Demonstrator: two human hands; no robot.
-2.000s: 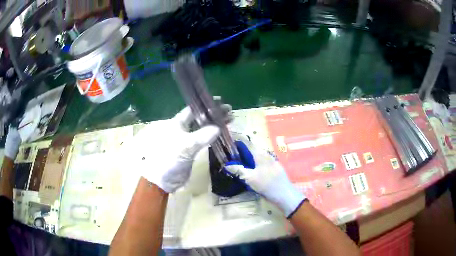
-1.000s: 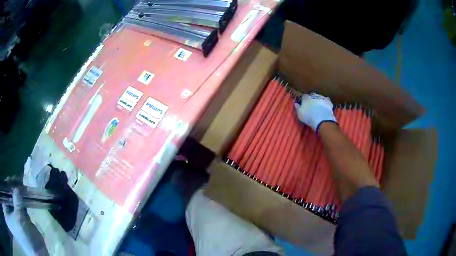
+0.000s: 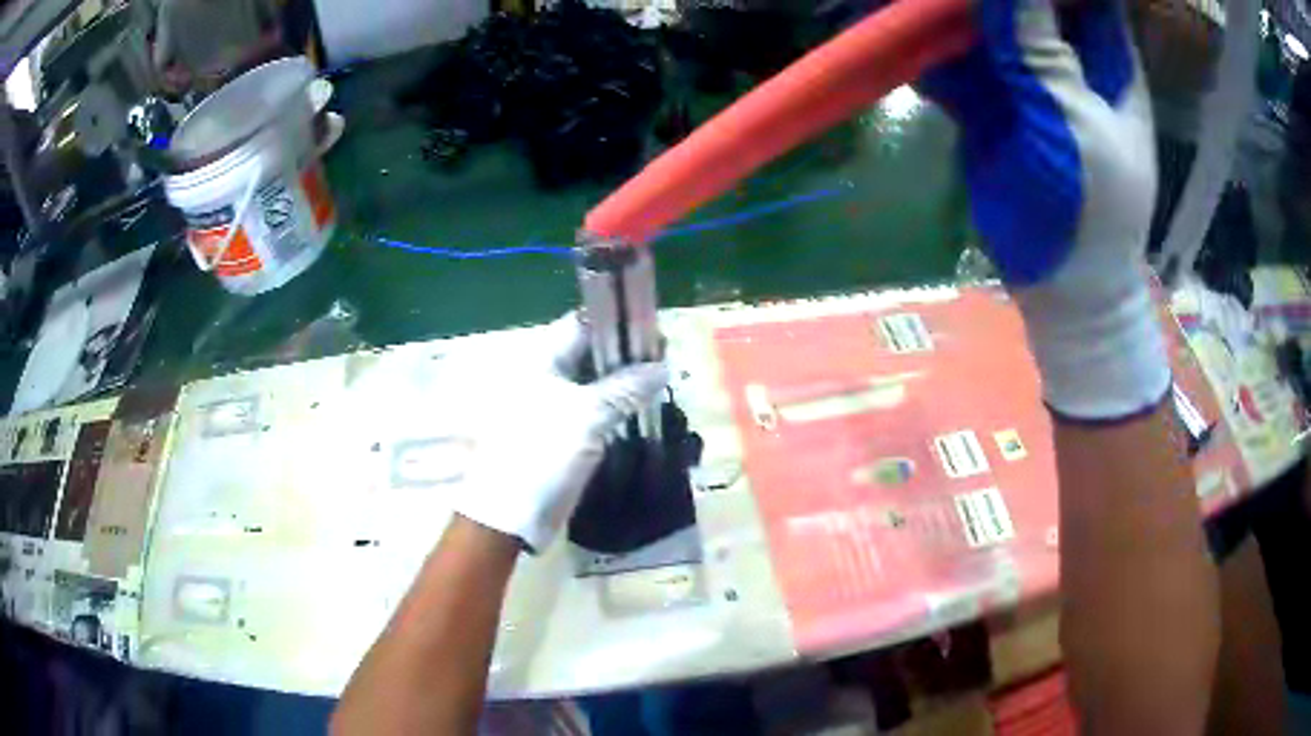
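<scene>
My left hand (image 3: pixel 554 439), in a white glove, grips the silver metal tube set (image 3: pixel 620 309) and holds it upright over the black pad (image 3: pixel 633 496). My right hand (image 3: pixel 1064 201), in a white glove with blue palm, is raised at the upper right and holds the red rods (image 3: pixel 784 122). The rods slant down to the left, and their lower end is at the open top of the tube set. Whether they are inside the tubes is hard to tell. The number of rods is unclear from blur.
A white bucket (image 3: pixel 252 187) stands behind the bench at the left. A black parts heap (image 3: pixel 539 94) lies on the green surface, with a blue cord (image 3: pixel 460 253). A pink printed sheet (image 3: pixel 848 503) covers the right of the bench. Part of the carton (image 3: pixel 1028 647) shows below.
My right hand has left the carton and come up with red rods to the top of the tube set. The view has swung back from the carton to the bench. The tube set is now upright.
</scene>
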